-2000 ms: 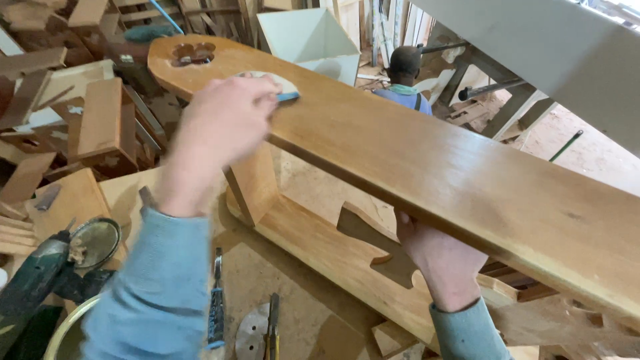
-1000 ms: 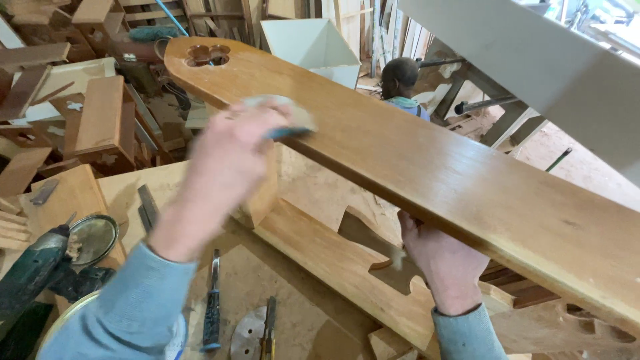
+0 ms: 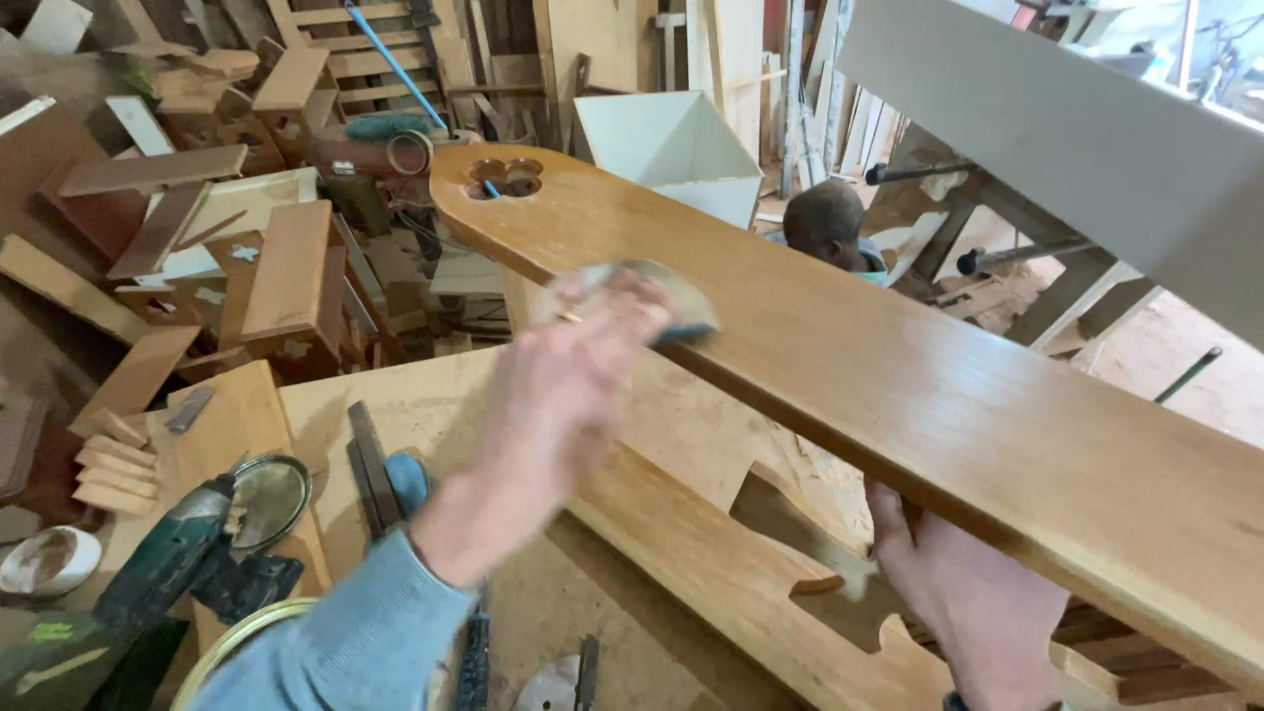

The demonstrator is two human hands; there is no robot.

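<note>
A long varnished wooden board with a rounded end and a lobed cutout runs from upper left to lower right. On its near edge, left of centre, my left hand presses a round pad, blurred, with a blue underside; the pad's exact kind is unclear. My right hand grips the board's near edge from below, its fingers hidden underneath. Beneath lies a second wooden board with a scroll-cut edge, joined to the upper one near the left end as far as can be seen.
On the workbench at left lie a green cordless drill, a tin lid, a white cup and metal bars. Wooden shelf pieces are piled behind. Beyond the board are a white box and a person low down.
My left hand has moved with the pad along the board, away from the cutout end, to its near edge. My right hand stays under the board. The person beyond has lowered their head.
</note>
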